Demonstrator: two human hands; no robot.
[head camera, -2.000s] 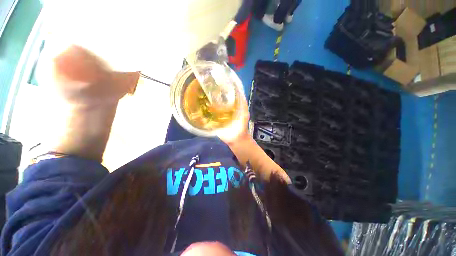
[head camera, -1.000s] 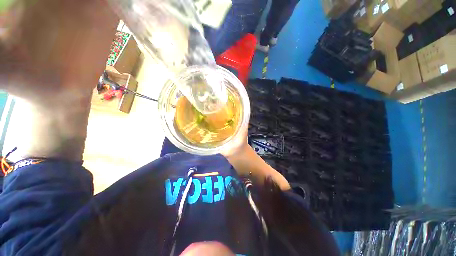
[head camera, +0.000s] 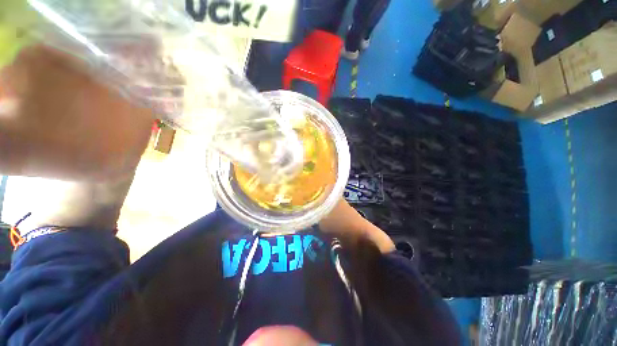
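Note:
A clear round vessel (head camera: 341, 159) with yellow-orange drink and green bits is in front of my chest. My right hand (head camera: 333, 215) grips it from below and is mostly hidden behind it. A long clear, shiny piece (head camera: 196, 74) runs from the upper left to the vessel's mouth; its end overlaps the drink. My left hand (head camera: 74, 115) is large, blurred and close to the camera at the left, next to the clear piece. Whether it holds the piece cannot be told. A pale label (head camera: 260, 19) reading "UCK!" shows at the top.
A pale bench surface (head camera: 152, 196) carries a small cardboard box (head camera: 164, 138). A red stool (head camera: 313, 64) stands beyond. Rows of black housings (head camera: 460, 196) lie at the right on the blue floor (head camera: 548, 162). Open cartons (head camera: 517, 84) and a person's legs (head camera: 365, 27) are farther off.
The clear piece now reaches farther up and left, and the vessel looks larger. My left hand has moved closer to the camera since the first frame. The label and more of the red stool have come into view.

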